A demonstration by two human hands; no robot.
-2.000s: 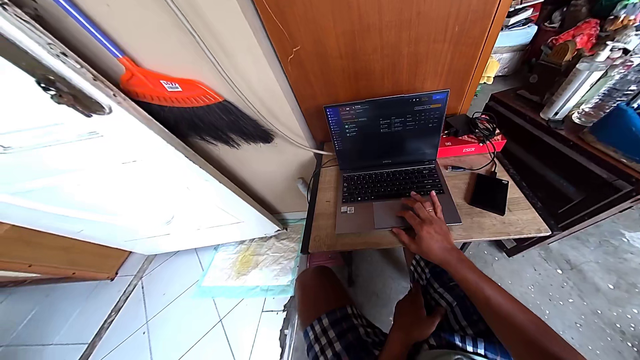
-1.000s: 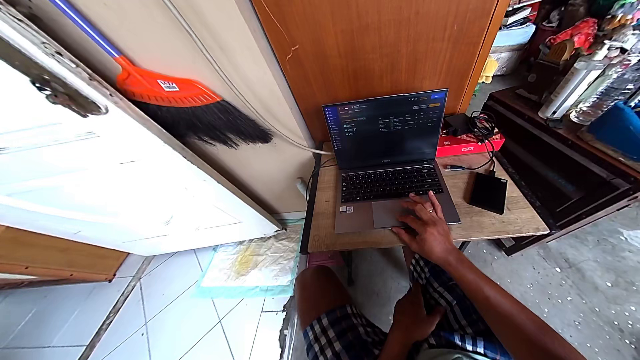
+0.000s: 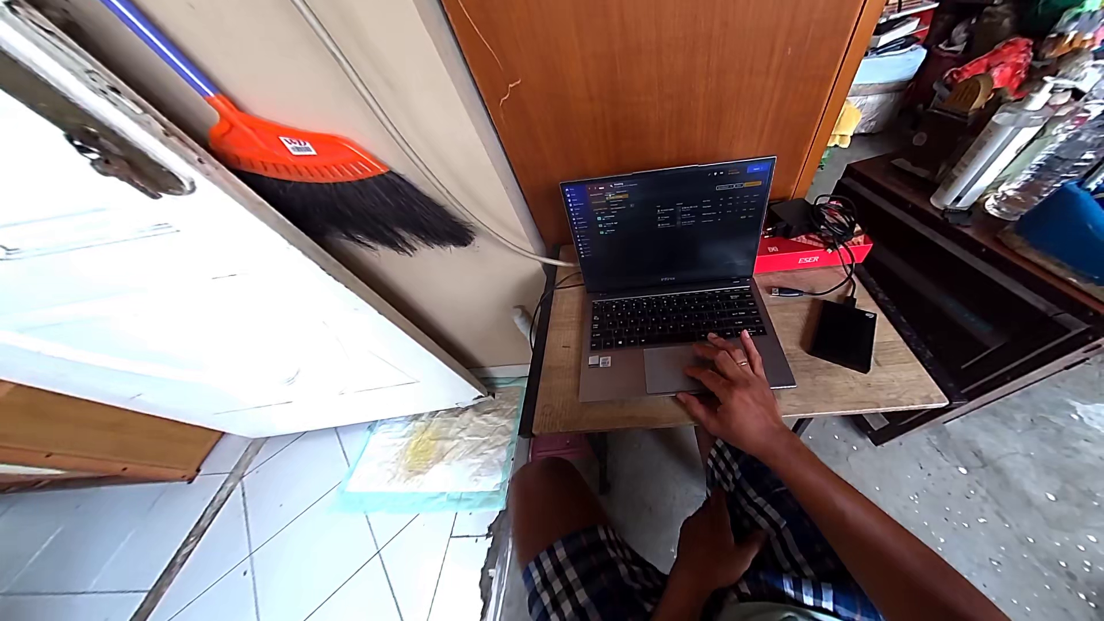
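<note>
An open laptop [image 3: 668,259] stands on a small wood-topped table [image 3: 561,405], its dark screen showing menus and lists. My right hand [image 3: 733,388], with a ring on one finger, rests on the touchpad [image 3: 668,369] and the lower right edge of the keyboard [image 3: 673,317], fingers spread and holding nothing. Down in my lap lies my left hand [image 3: 711,543], against the plaid shorts [image 3: 595,569]; its fingers are partly hidden, and I cannot tell whether it grips the cloth. To the right of the laptop lies a black external drive [image 3: 843,335] with a cable attached.
Behind the drive, a red box [image 3: 806,254] carries a coiled black cable [image 3: 835,220]. An orange broom [image 3: 293,151] hangs head down by the white door [image 3: 216,285]. Bottles, among them a pump bottle [image 3: 992,155], stand on dark furniture at right. An absorbent pad [image 3: 440,457] lies on the floor.
On the laptop screen, a small menu now shows at the upper left that the earlier frames do not show. Both hands stay in about the same place.
</note>
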